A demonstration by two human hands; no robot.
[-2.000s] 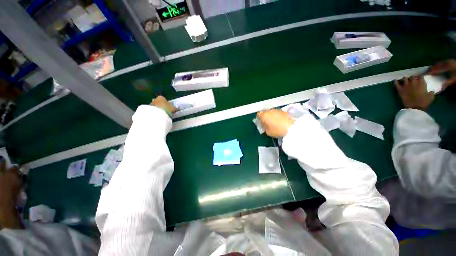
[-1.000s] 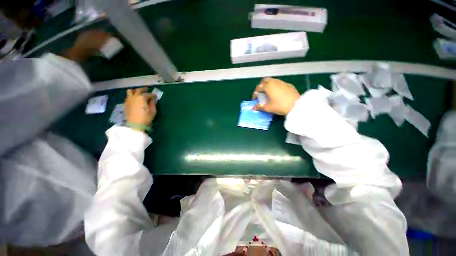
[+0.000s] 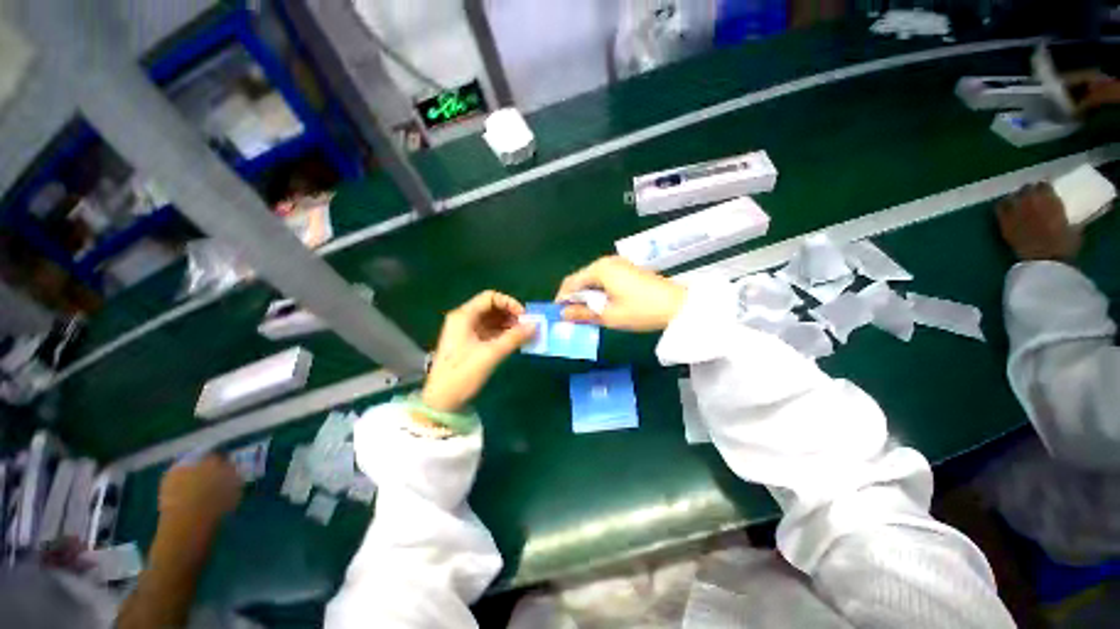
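My left hand and my right hand hold a blue card between them above the bench. A small pale piece shows on the card at my left fingertips, and a whitish piece shows in my right fingers. A blue card stack lies on the bench just below. Folded white leaflets lie in a loose pile at right. Small pale packets lie in a pile at left. A pale sheet is partly hidden by my right sleeve.
A box with a dark slim item and an open white box stand on the conveyor behind the metal rail. A grey post slants at left. Another white box lies beyond the packets. Neighbours' hands work at both sides.
My left hand has come from the packet pile to the middle. My right hand has lifted a blue card off the stack, and both hands now hold it. The view has shifted.
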